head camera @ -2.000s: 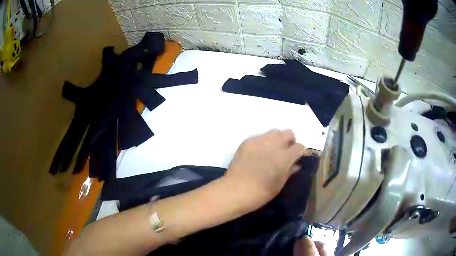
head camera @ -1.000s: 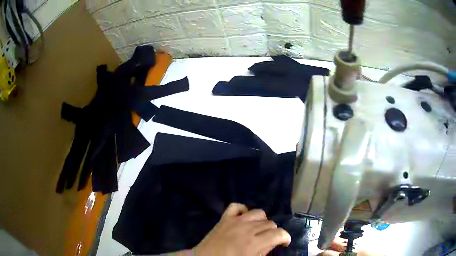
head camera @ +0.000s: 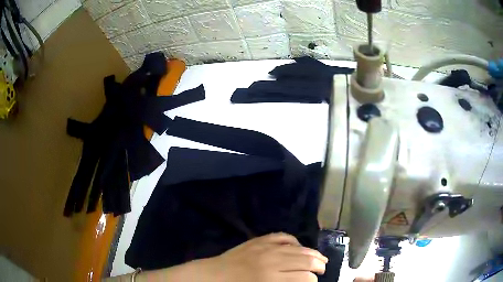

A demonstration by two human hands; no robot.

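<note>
A large black garment panel [head camera: 220,204] lies on the white table left of the machine. A black strip [head camera: 226,134] runs from its upper left towards the sewing machine head [head camera: 430,137]. My left hand [head camera: 270,259] lies flat on the panel near the bottom, with its fingertips close to the presser foot area [head camera: 333,238]. My right hand [head camera: 364,280] shows only as a sliver of fingers at the bottom edge below the head; what it does is hidden.
A fanned pile of black strips [head camera: 116,126] lies over the orange table edge [head camera: 172,77] at left. A smaller black stack [head camera: 287,91] lies near the brick wall. Brown cardboard [head camera: 44,182] is at far left. A red-handled tool [head camera: 369,27] stands atop the head.
Since two seconds ago, my left hand has moved down from the panel's upper right, and the panel and strip now lie spread out. In the last second the hand has shifted slightly lower.
</note>
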